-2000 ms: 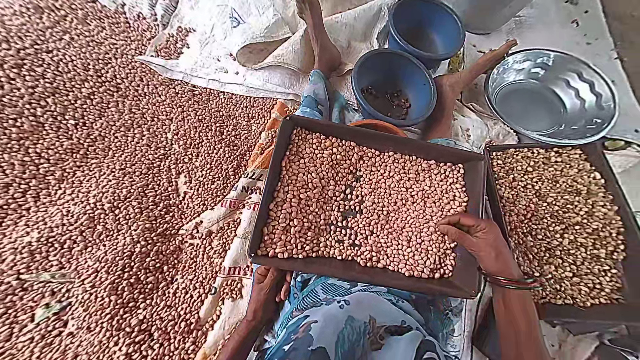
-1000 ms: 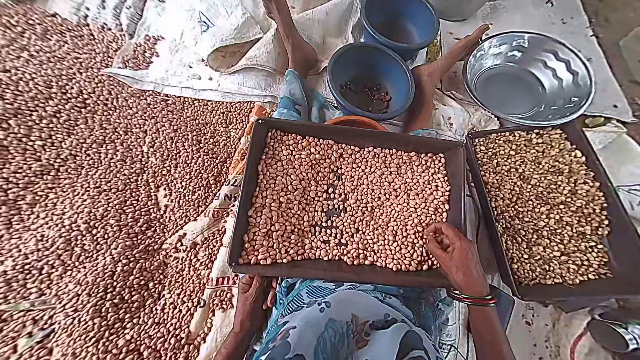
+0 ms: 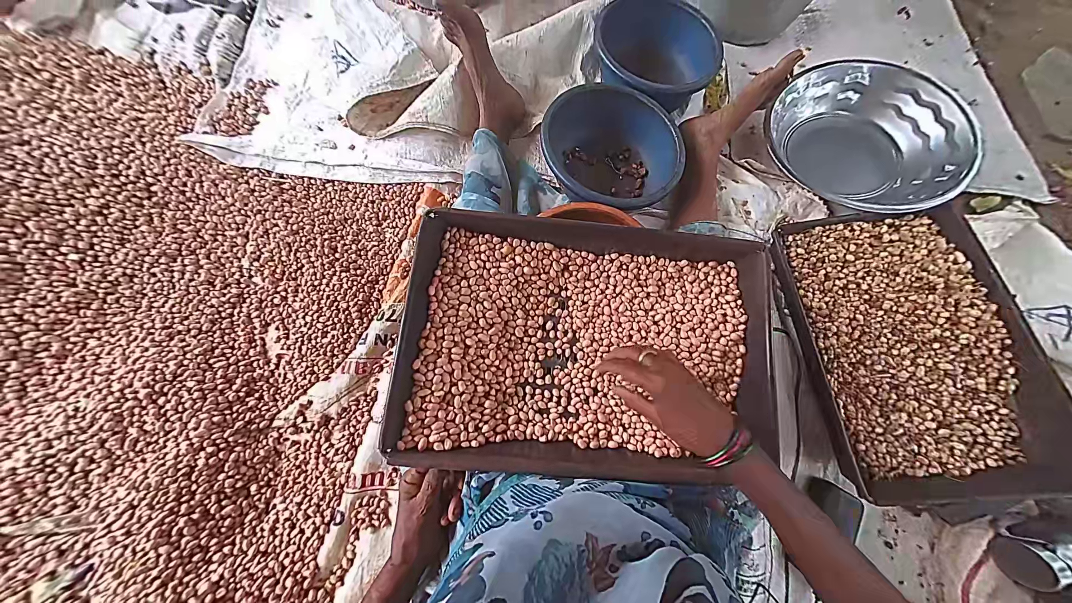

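A dark rectangular tray [image 3: 578,465] rests over my lap, spread with reddish-brown nuts [image 3: 486,335] that look like shelled peanuts. A narrow gap down the middle shows the tray's bottom. My right hand [image 3: 666,394], with a ring and bangles at the wrist, touches the nuts right of that gap, fingers bent; whether a nut is between the fingertips I cannot tell. Below the tray's lower left corner is my left hand [image 3: 427,502], its fingers partly hidden under the rim. A second dark tray [image 3: 1043,419] of paler, yellowish nuts [image 3: 904,343] lies to the right.
A large heap of nuts [image 3: 167,335] covers the left side. Beyond the tray stand two blue bowls [image 3: 578,180] [image 3: 657,88], the nearer holding dark bits, an orange bowl [image 3: 590,213] partly hidden, and a shiny metal basin [image 3: 875,134]. White woven sacks [image 3: 318,100] lie around my legs.
My right hand has moved left from the tray's right side, over the nuts toward the middle gap. My left hand stays at the lower left corner.
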